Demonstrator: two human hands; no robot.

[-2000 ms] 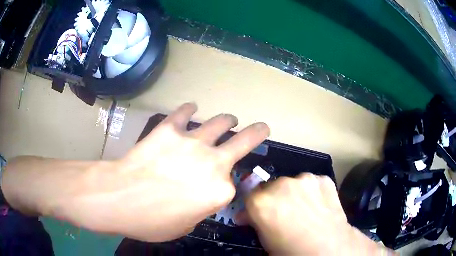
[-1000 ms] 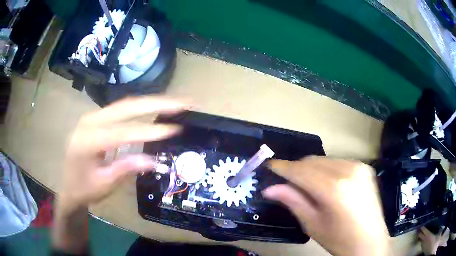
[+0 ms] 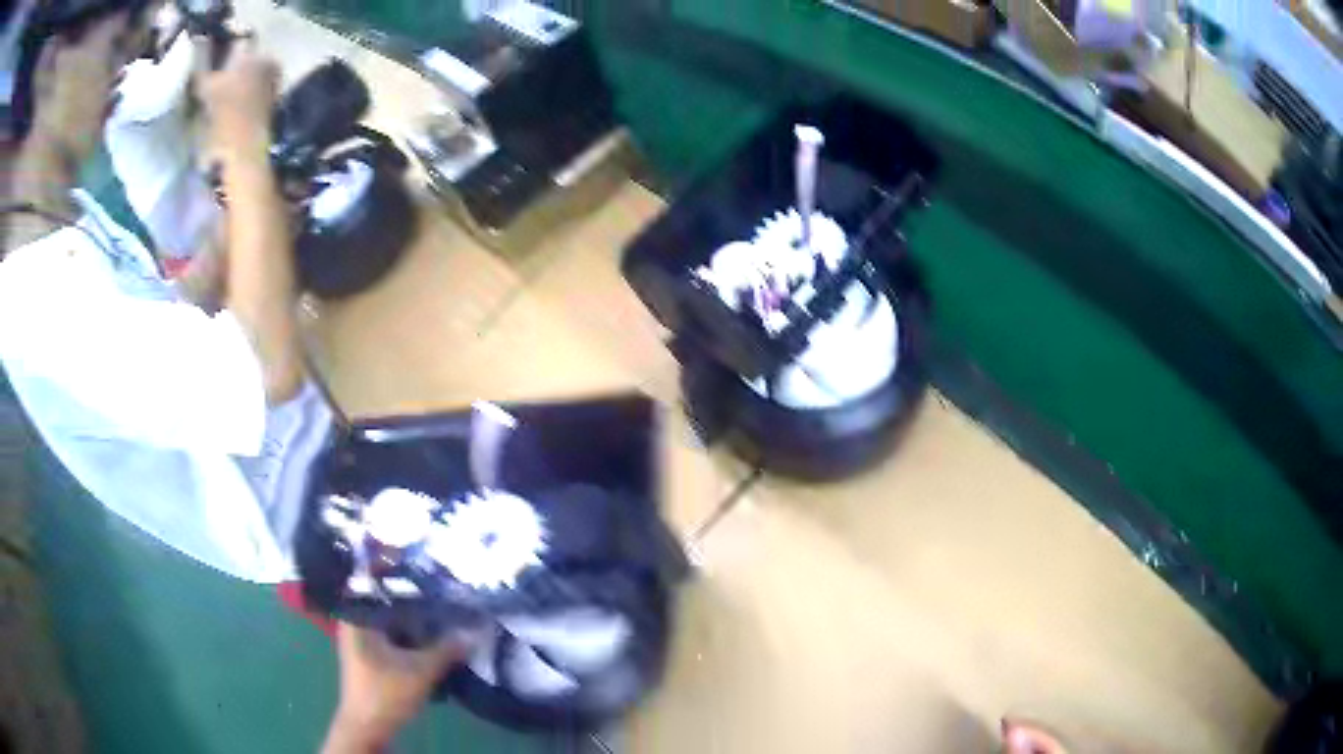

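A fan unit with an open black base housing (image 3: 604,442) is at the lower left, blurred. In it are a white spur gear (image 3: 489,542), a round white motor disc (image 3: 401,516) and a ribbon cable (image 3: 491,445) standing up. White fan blades (image 3: 567,648) show below the housing, in the round black fan head (image 3: 633,685). My left hand (image 3: 386,681) grips the unit at its lower left edge; its fingers are partly hidden under it. My right hand (image 3: 1031,740) is cut off by the bottom edge, with only a fingertip or so showing.
A second fan unit (image 3: 737,413) lies on the cardboard-covered bench (image 3: 869,589) beside the green conveyor (image 3: 1060,383). A dark box-like object (image 3: 538,111) stands beyond. Another worker's arm (image 3: 258,251) and white garment (image 3: 133,398) are at the left, near another fan (image 3: 354,236).
The view has swung to the left. My left hand, empty and blurred before, now holds a fan unit. My right hand has left the ribbon cable and is nearly out of view.
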